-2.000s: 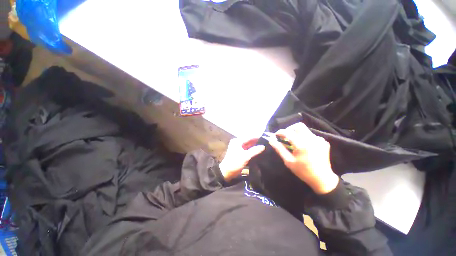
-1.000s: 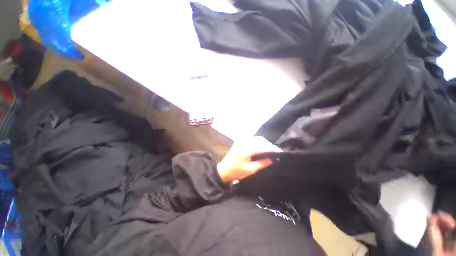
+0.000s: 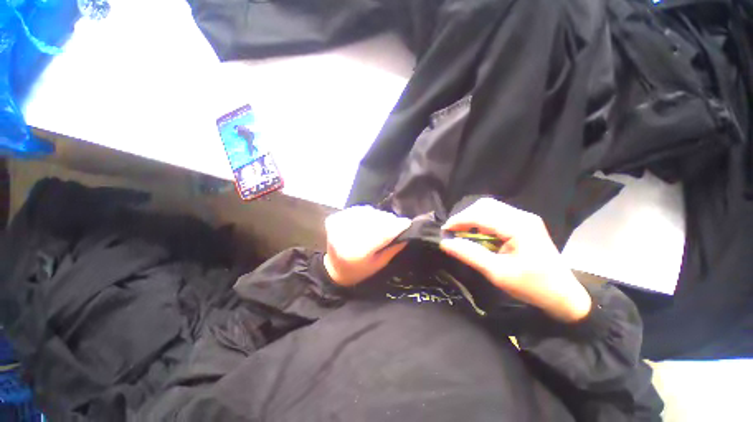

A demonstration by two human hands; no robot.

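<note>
A black garment [image 3: 504, 107] lies over the white table and comes down to my hands in front of my body. My left hand [image 3: 361, 241] is closed on a fold of its edge. My right hand [image 3: 516, 257] pinches the same edge a little to the right and also holds small snips [image 3: 480, 238] with a yellow-green glint between thumb and fingers. A short band of black cloth runs between the two hands. The snips' tips are too small and blurred to make out.
A smartphone [image 3: 249, 152] with a red edge and lit screen lies on the white table [image 3: 318, 99]. A blue plastic bag [image 3: 21, 74] is at the far left. A dark cloth pile [image 3: 99, 280] is low on the left. More black cloth hangs over the table's right side.
My right hand was far out at the lower right a second ago and is back beside my left hand, on the cloth. The garment has shifted, and the view has turned, moving the phone leftward.
</note>
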